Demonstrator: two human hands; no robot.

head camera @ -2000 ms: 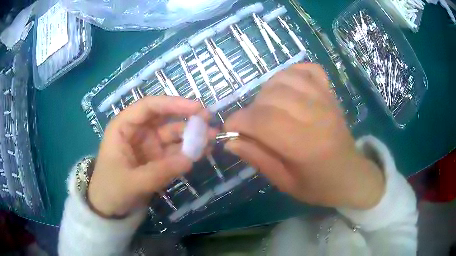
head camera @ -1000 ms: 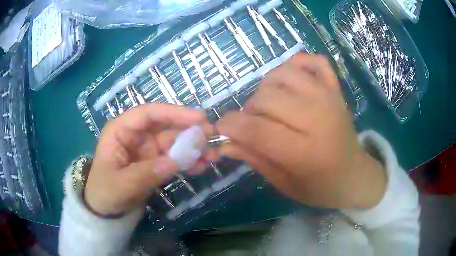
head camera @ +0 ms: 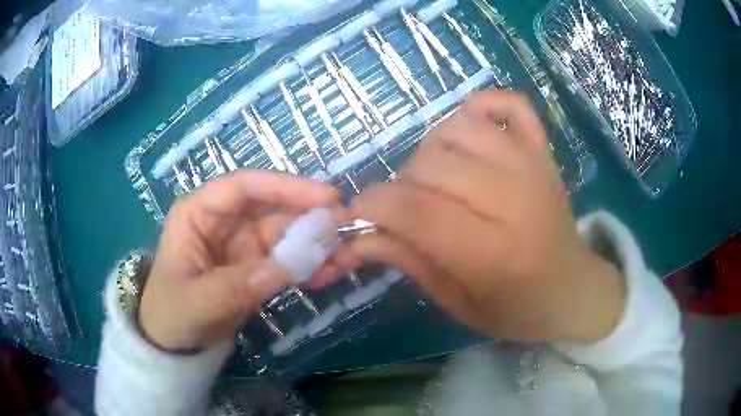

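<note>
My left hand [head camera: 219, 260] pinches a pale, soft-looking cap or pad [head camera: 306, 245] between thumb and fingers. My right hand [head camera: 496, 219] holds a thin silver metal shaft [head camera: 356, 228], with its end against the right side of the pale piece. Most of the shaft is hidden by my right hand. Both hands are above the clear blister tray [head camera: 145, 180], where shafts lie crosswise to long pale strips [head camera: 236, 103]. The hands cover the tray's middle.
A clear tub heaped with shafts [head camera: 630, 106] is at right. A labelled clear box [head camera: 93, 77] and crumpled plastic bag [head camera: 211, 20] are at upper left. A second greyish tray [head camera: 28, 219] is at far left. Something red [head camera: 715, 280] shows beyond the bench's right edge.
The pale piece was upright and apart from the shaft. It has turned to a slant, and my hands have come closer, so the shaft end now meets it.
</note>
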